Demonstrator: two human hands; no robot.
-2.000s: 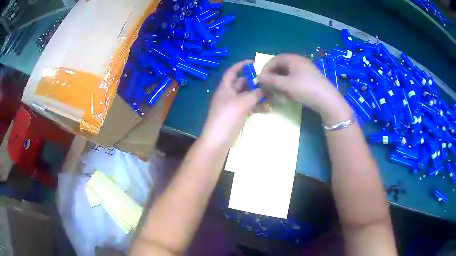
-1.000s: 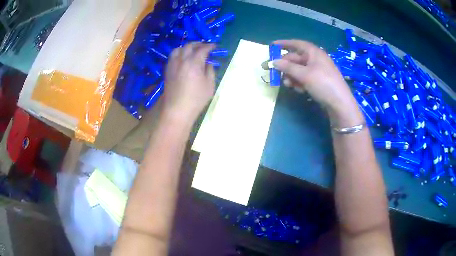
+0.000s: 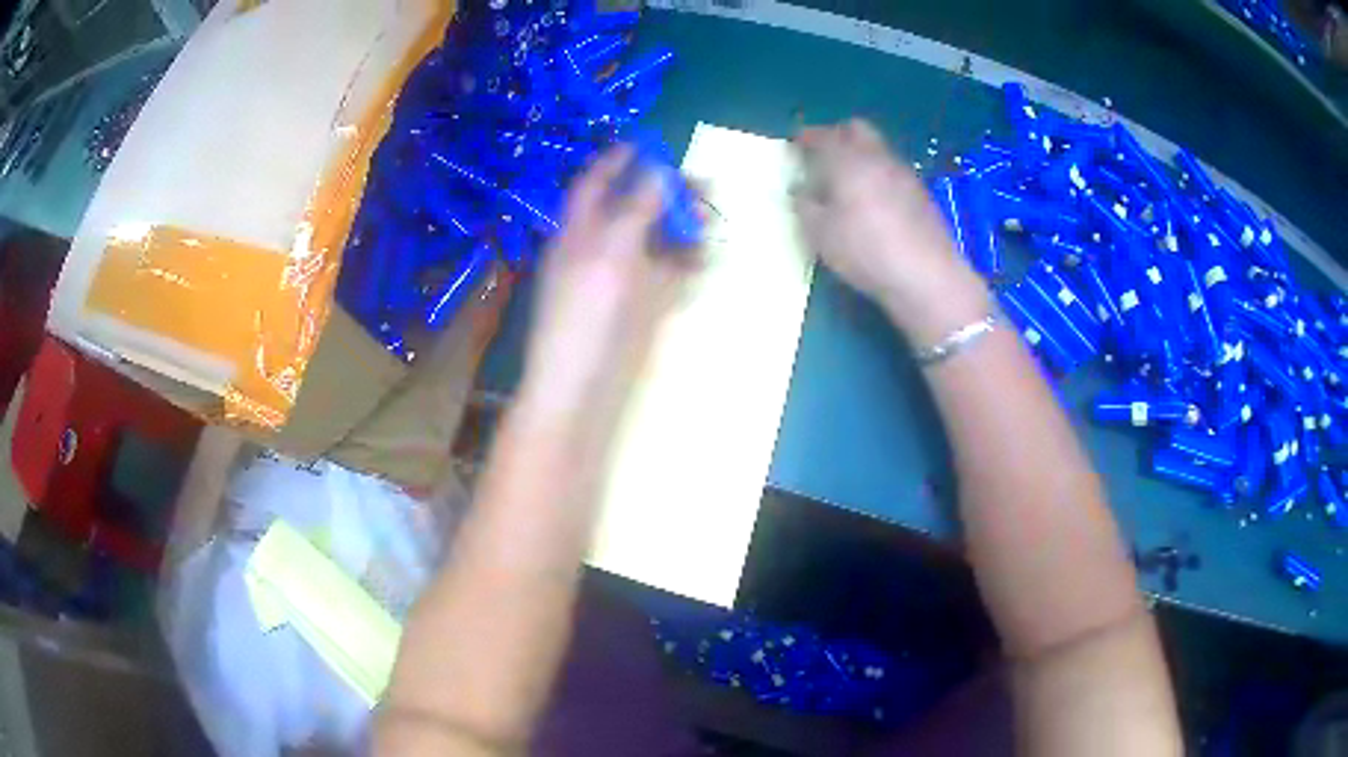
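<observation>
My left hand is blurred and holds a blue cylinder at its fingertips, over the left edge of the pale yellow label sheet. My right hand is at the top right edge of the sheet, its fingers bent and blurred; whether it holds anything cannot be told. The sheet lies on the green bench and sticks out over its front edge.
A supply carton lies on its side at left, blue cylinders spilling out. A pile of blue cylinders with white patches is at right. More blue pieces lie below the bench edge. Pale strips lie on white plastic.
My left hand has come from the carton's cylinders towards the sheet with a blue cylinder. The cylinder that was in my right hand no longer shows there; that hand has moved slightly left.
</observation>
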